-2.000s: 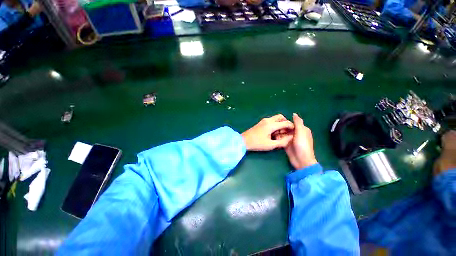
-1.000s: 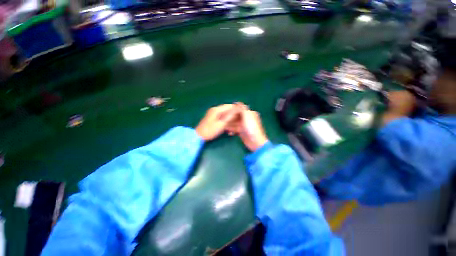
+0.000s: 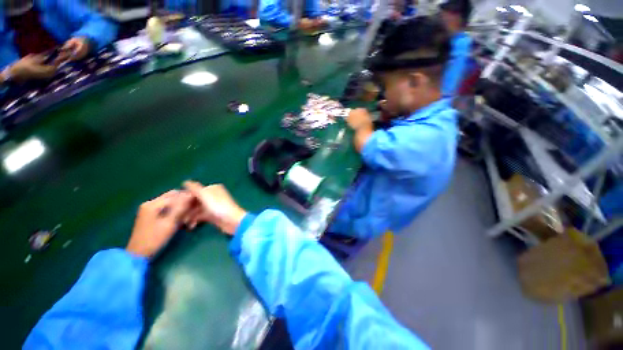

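My left hand (image 3: 156,220) and my right hand (image 3: 213,205) are held together above the green bench mat (image 3: 198,270), at the lower left of the head view. The fingers of both hands are curled and their tips meet. A small dark spot shows between the fingers, but the picture is blurred and I cannot tell what it is or whether a part is held. The palms and most of the fingertips are hidden.
A wire spool (image 3: 302,179) and black curved band (image 3: 263,158) lie right of my hands, with a parts pile (image 3: 317,111) beyond. Small modules lie at left (image 3: 41,238) and behind (image 3: 238,106). A seated person (image 3: 410,157), shelving (image 3: 546,137) and a carton (image 3: 563,266) are right.
The view has swung to the right, bringing the neighbour, aisle and shelving into sight and taking the phone out. My hands now appear farther left and lower, still together.
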